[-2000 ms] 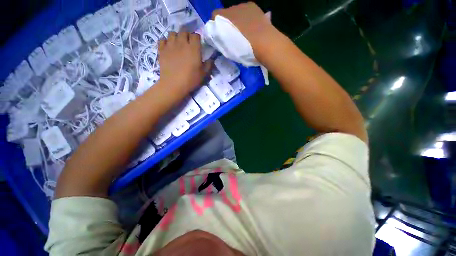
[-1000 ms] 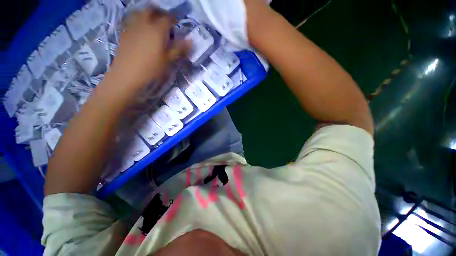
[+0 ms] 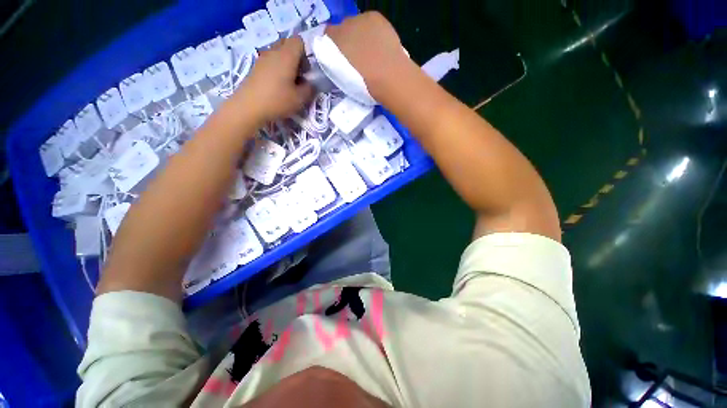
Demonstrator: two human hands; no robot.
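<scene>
A blue plastic tote (image 3: 319,227) lies tilted across the view, full of white power adapters (image 3: 348,177). Rows of adapters line its far and near edges, with coiled white cables (image 3: 301,155) between them. My right hand (image 3: 368,49) is over the tote's right end, closed on a white cloth (image 3: 343,70) that hangs on both sides of the wrist. My left hand (image 3: 277,80) is beside it over the middle of the tote, fingers bent towards the cloth. Something white shows between the two hands; whether my left hand grips it is hidden.
Green floor with yellow-black marking tape (image 3: 602,194) lies to the right. Dark metal framing with a bright patch is at the lower right. More blue surfaces show at the left edge. My lap is under the tote's near edge.
My left hand moved over the tote to the left and has come back right beside the cloth. My right hand, with the cloth, is lower in the view than a second ago.
</scene>
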